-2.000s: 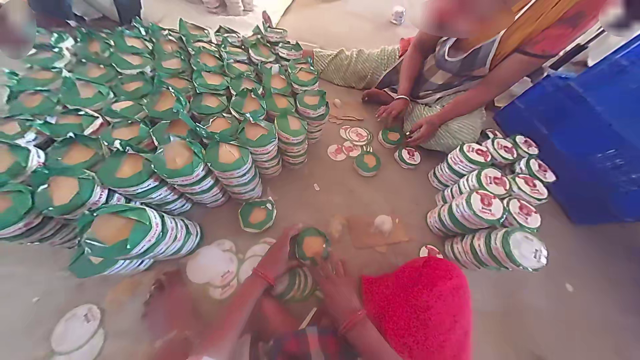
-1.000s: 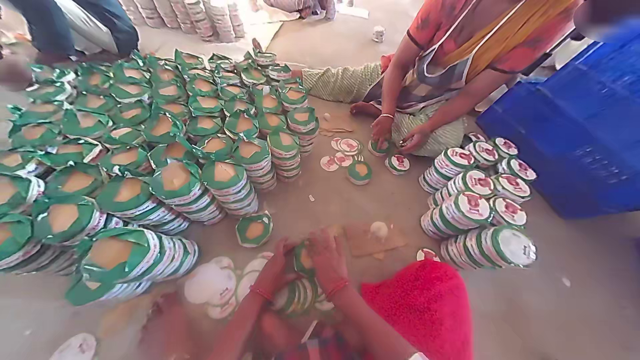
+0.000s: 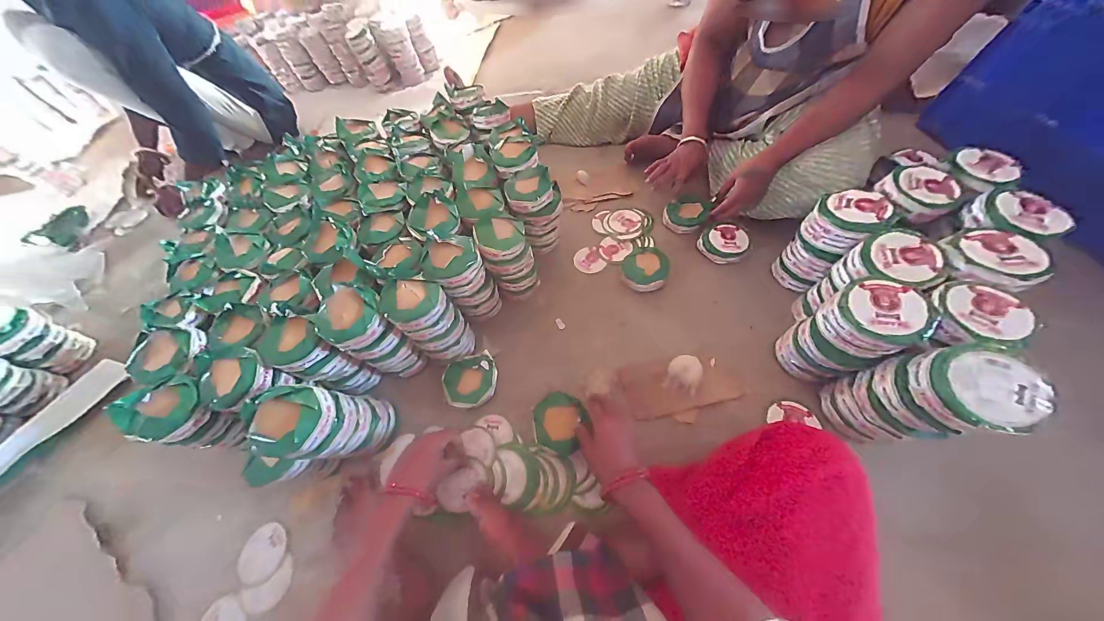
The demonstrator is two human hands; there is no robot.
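My right hand (image 3: pixel 609 435) holds a round packet with a green folded wrapper and a tan centre (image 3: pixel 559 423) by its right edge. To the left, my left hand (image 3: pixel 429 466) rests at loose white paper discs (image 3: pixel 477 446); whether it grips one cannot be told. A leaning row of green-edged round packets (image 3: pixel 539 479) lies between my wrists, by my foot. Another green packet (image 3: pixel 470 380) lies on the floor just beyond my left hand. Past my right hand is a brown cardboard piece (image 3: pixel 716 390) with a pale round lump (image 3: pixel 685 373) on it.
Many stacks of green-wrapped round packets (image 3: pixel 345 310) stand at left; labelled stacks (image 3: pixel 888 310) stand at right. A co-worker's hands (image 3: pixel 711 177) handle a packet across from me. Another person (image 3: pixel 198 78) is at upper left. A blue crate (image 3: pixel 1026 112) stands at upper right.
My hands, close together on a green packet one second ago, are now apart. My left hand has moved left to the white discs. The view has shifted.
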